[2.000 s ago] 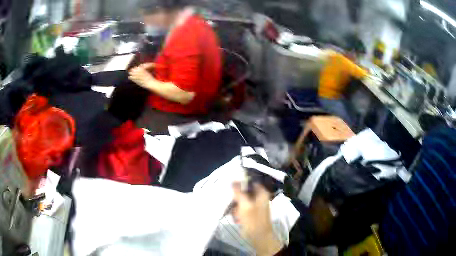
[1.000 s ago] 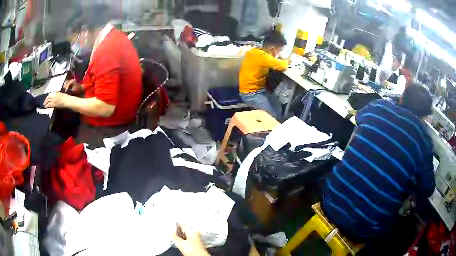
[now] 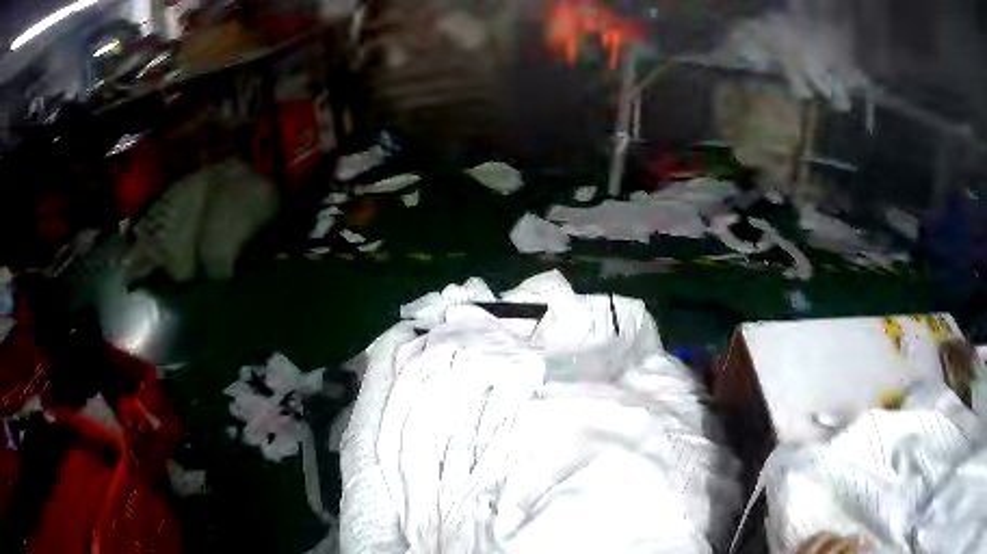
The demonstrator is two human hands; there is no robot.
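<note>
A large soft heap of white cloth with thin dark stripes fills the lower middle of the head view. A second heap of striped white cloth lies at the lower right against a pale box-like surface. A small part of what looks like my right hand shows at the bottom edge on this second heap. Only blurred fingers are visible, so its grip cannot be told. My left hand is out of the picture.
The pale-topped box has brown sides and yellow marks. A red basket or bag stands at the lower left. White scraps lie on the dark green floor. Grey-green sacks and a metal frame are farther back.
The view has swung away from the people, stool and black cloth to a floor area with white heaps. The hand seen lower centre earlier is gone from there; fingers show at the bottom right.
</note>
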